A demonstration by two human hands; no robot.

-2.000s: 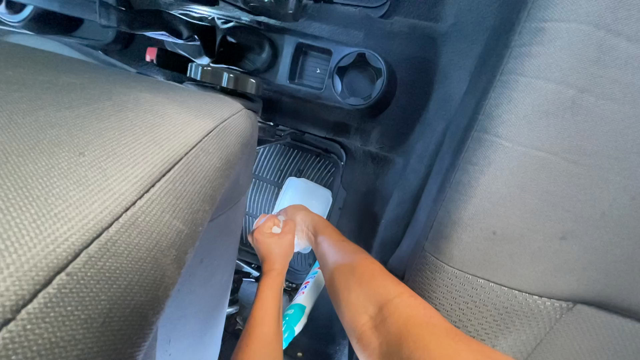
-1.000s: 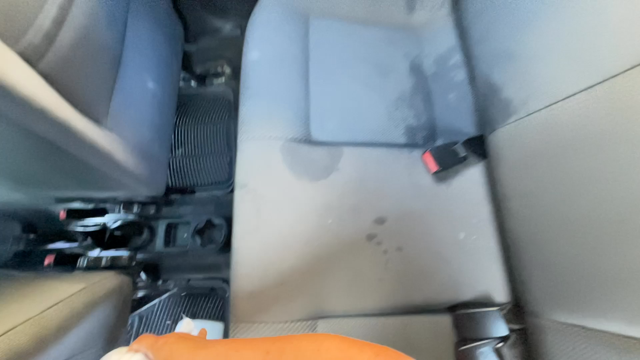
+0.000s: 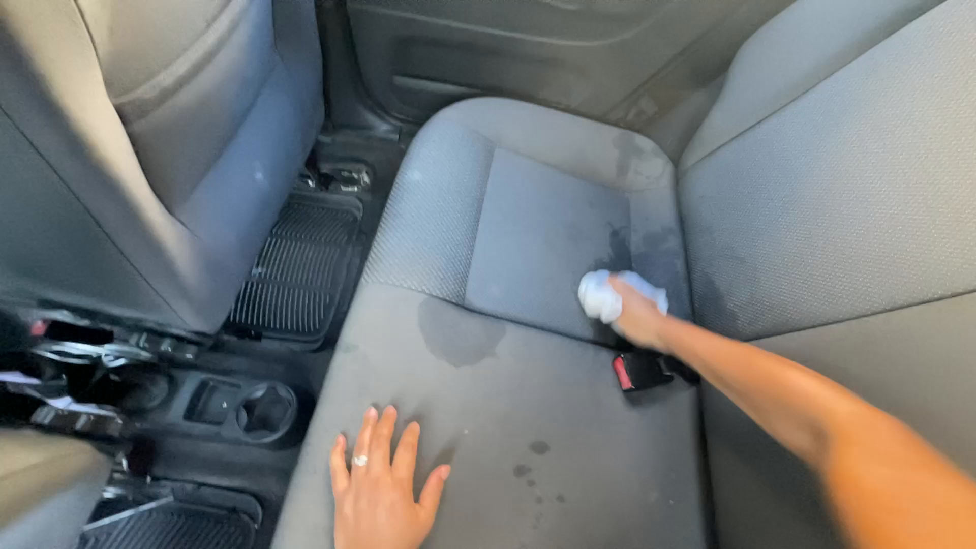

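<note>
Bunched in my right hand is a white cloth, held against the far part of the grey rear car seat, near its backrest. Dark damp patches show just beyond the cloth. My left hand rests with fingers spread on the nearer part of the seat cushion, a ring on one finger. A round damp patch lies ahead of it, and small dark spots are to its right.
A black seat belt buckle with a red button stands beside my right wrist. Leftward are the centre console's cup holder, a ribbed rubber floor mat and the front seat back. The door panel closes off the far side.
The view has swung from the footwell to the rear seat. Both hands were together over the floor mat with something white; now they are apart on the seat, the right one with the cloth.
</note>
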